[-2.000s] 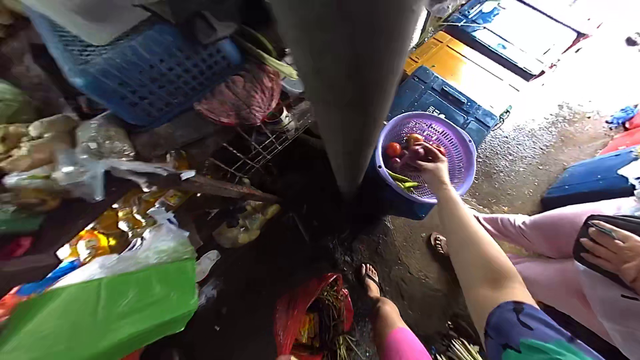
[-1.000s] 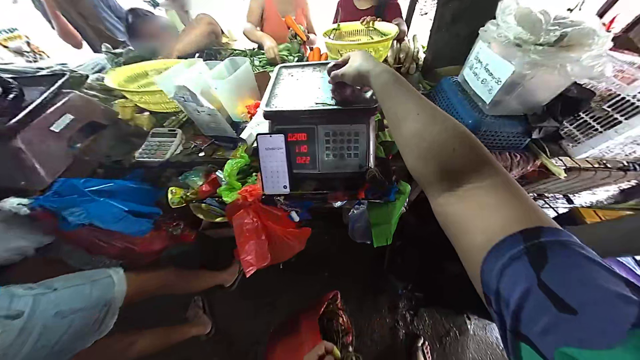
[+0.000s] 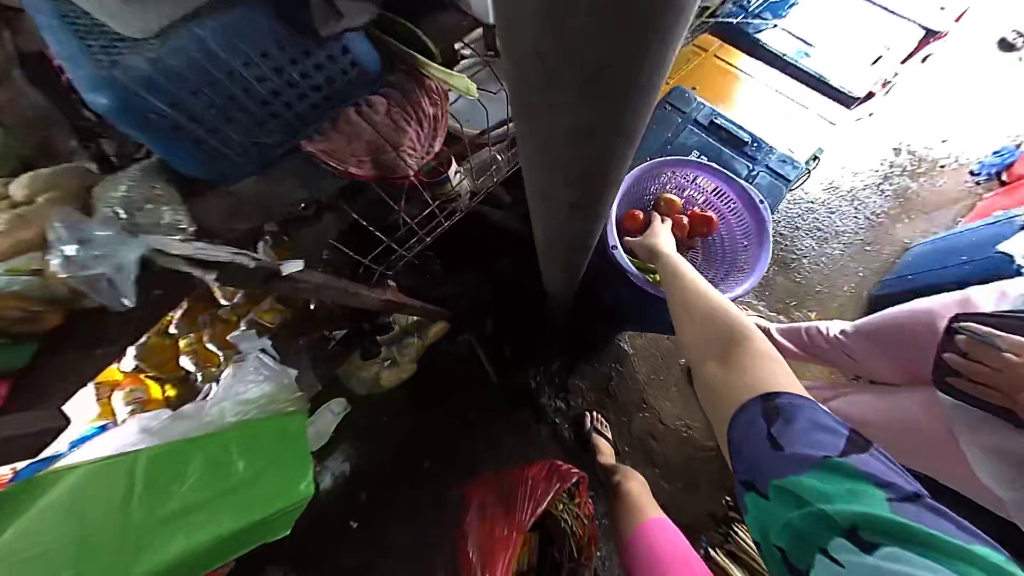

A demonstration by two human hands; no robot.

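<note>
My right hand [image 3: 654,240] reaches into a purple plastic basket [image 3: 758,240] at the upper right. Its fingers touch or lie close against several red tomatoes [image 3: 703,223]; whether they grip one cannot be told. Long green vegetables [image 3: 645,270] lie under the hand, by the basket's near rim. The patterned sleeve of my right arm crosses the lower right. My left hand is outside the view. Low in the middle stands a red plastic bag [image 3: 512,512] with stalk-like plant matter inside.
A grey post [image 3: 588,120] stands just left of the basket. Behind it is a dark blue plastic crate [image 3: 720,136]. At the left are a blue basket [image 3: 216,88], a wire rack [image 3: 416,232] and a green bag [image 3: 160,488]. A person in pink trousers [image 3: 864,344] stands at the right.
One second ago my right hand was at a purple-red item on the digital scale; now it is in the purple basket. The view has swung to the right.
</note>
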